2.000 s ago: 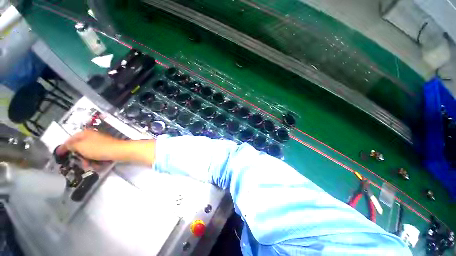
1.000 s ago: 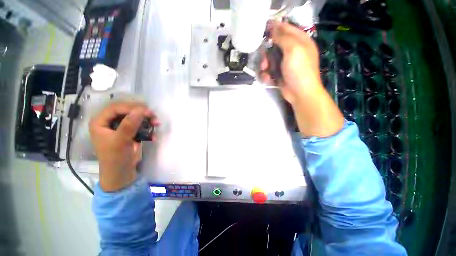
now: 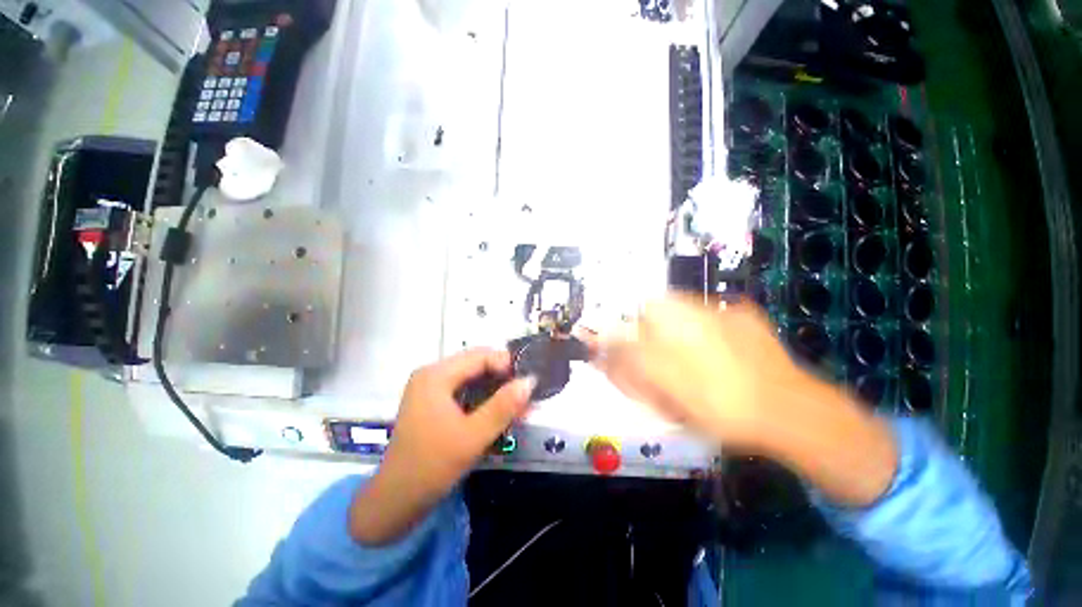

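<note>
A black ring-like body (image 3: 554, 294) with a pale centre and gold bits sits in the fixture on the pale stage (image 3: 475, 279). A dark round disc (image 3: 543, 365) lies just in front of it, joined to it by small gold-brown bits. My left hand (image 3: 445, 427) is at the disc's left edge, thumb and index fingertips touching it. A dark part (image 3: 481, 387) shows between that thumb and index finger, partly hidden. My right hand (image 3: 712, 362) is motion-blurred, its fingertips close to the disc's right side; whether it holds anything is unclear.
A clear tray of black round parts (image 3: 813, 249) stands at right. A ribbed dark strip (image 3: 685, 125) and white crumpled wipes (image 3: 724, 219) are right of the stage. A teach pendant (image 3: 237, 83), its cable (image 3: 166, 338) and a perforated plate (image 3: 249, 285) are at left. A red stop button (image 3: 605, 455) is in front.
The view has swung from the tray side to the machine. The stage and fixture have come nearer to me. My left hand has moved right to the disc; my right hand has come down towards me.
</note>
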